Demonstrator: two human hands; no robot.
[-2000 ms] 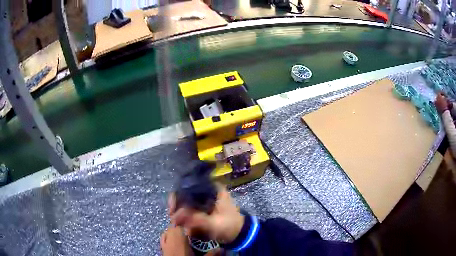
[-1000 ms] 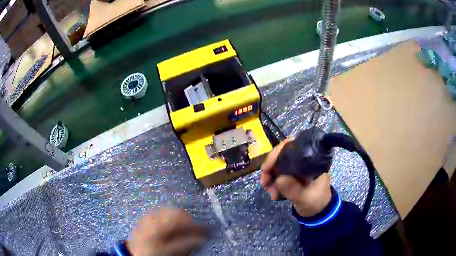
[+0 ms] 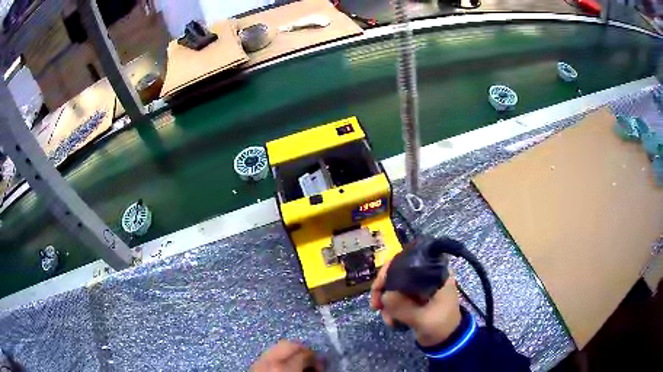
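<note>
My right hand (image 3: 429,312) is shut on the black electric screwdriver (image 3: 416,267), just right of the screw feeder's front. A thick black cord curves from the tool down to the right. My left hand (image 3: 287,357) is at the bottom edge, partly cut off; a small dark thing shows by its fingers, and I cannot tell whether it is held. The yellow and black screw feeder (image 3: 302,218) stands in front of me with its red display lit. Its grey metal pick-up plate (image 3: 354,243) is at the front. The balancer spring (image 3: 409,109) hangs above and behind the screwdriver.
The green conveyor belt (image 3: 327,87) runs behind the feeder and carries several round slotted housings, one (image 3: 251,163) just left of the feeder. A cardboard sheet (image 3: 574,218) lies at right. Bubble wrap (image 3: 182,305) covers the bench. A grey metal post (image 3: 58,196) stands at left.
The screwdriver has come up from over a housing at the bottom to the feeder's right side. That housing no longer shows in my hands. My left hand has moved down to the bottom edge.
</note>
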